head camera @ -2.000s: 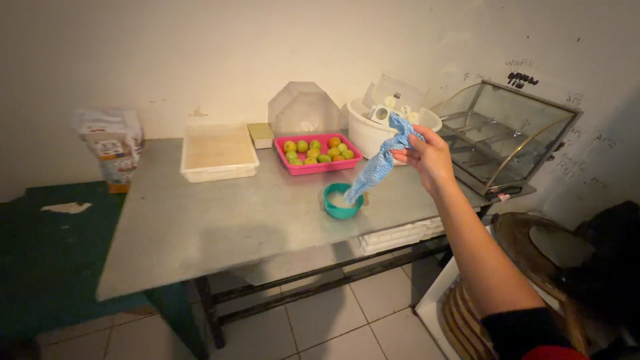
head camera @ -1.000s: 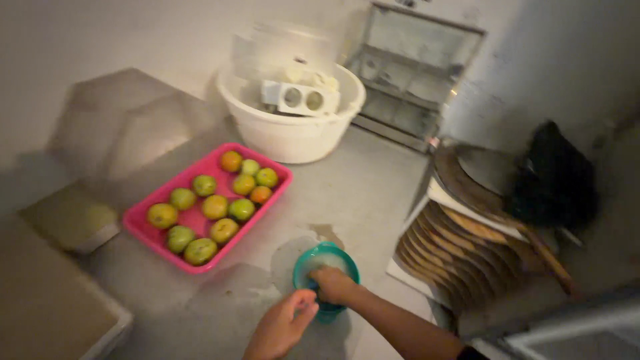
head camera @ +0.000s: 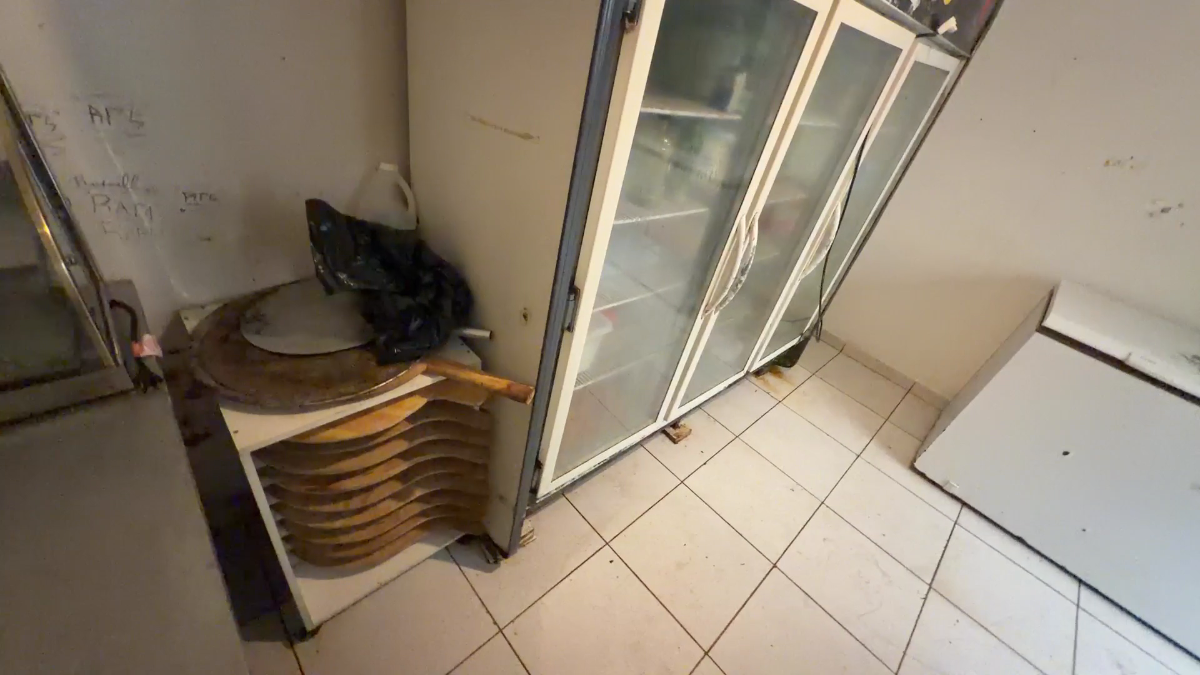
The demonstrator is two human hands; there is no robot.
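Neither of my hands shows in the head view now. At the left, a white shelf unit [head camera: 239, 431] holds a stack of round wooden boards [head camera: 375, 478]. On its top lie a large round board [head camera: 220, 361] and a grey disc [head camera: 305, 323], with a crumpled black plastic bag [head camera: 422, 291] over part of them. A wooden handle [head camera: 483, 380] sticks out to the right. Behind the bag stands a white plastic jug [head camera: 384, 202], mostly hidden.
A tall cabinet with glass doors [head camera: 694, 216] stands in the middle, its doors closed. Part of a metal table [head camera: 84, 525] and a glass display case [head camera: 47, 309] are at the left. White tiles [head camera: 684, 572] cover the floor. A white panel-like box [head camera: 1087, 459] is at the right.
The view has swung far right, away from the pink tray and green bowl. Both hands, which were at the bowl a second ago, have left the view.
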